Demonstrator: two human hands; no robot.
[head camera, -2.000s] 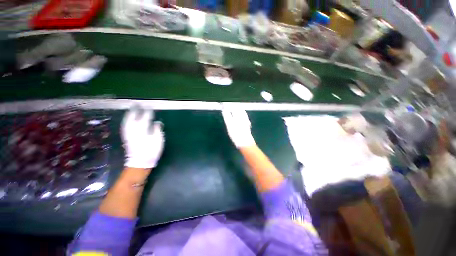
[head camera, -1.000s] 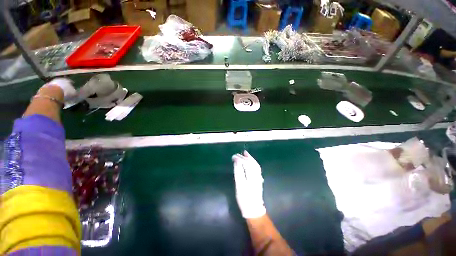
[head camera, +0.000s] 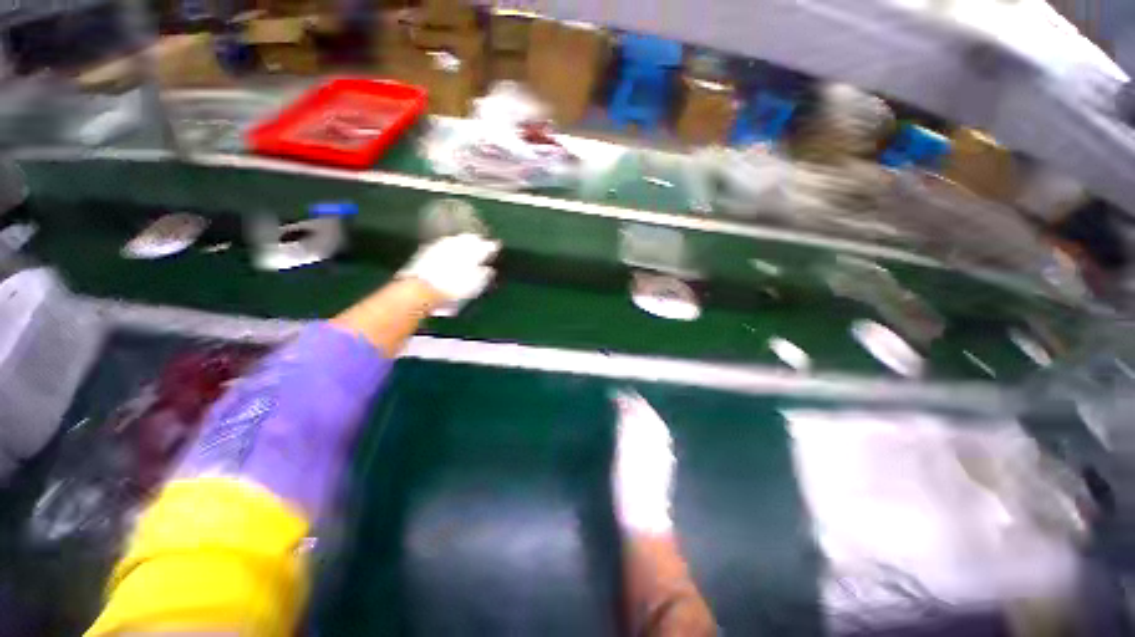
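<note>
My left hand (head camera: 456, 269), in a white glove, reaches over the green belt. It is at a clear cover (head camera: 449, 219); blur hides whether the fingers grip it. My right hand (head camera: 645, 463), also gloved, is over the bench just below the pale rail, fingers close together and pointing away from me. Whether it holds something small cannot be seen. A pale oval base plate (head camera: 666, 296) lies on the belt right of my left hand, with a clear boxy cover (head camera: 655, 246) just behind it.
A pale rail (head camera: 548, 358) divides belt and bench. Left are a dark-red heap (head camera: 187, 392) and a white box-like object (head camera: 40, 361). A white sheet (head camera: 921, 510) lies right. More plates (head camera: 886, 347) are on the belt; a red tray (head camera: 340, 121) is beyond.
My left hand moved from the far left of the belt toward the middle. The view shifted, showing more belt at left. My right hand stays over the bench.
</note>
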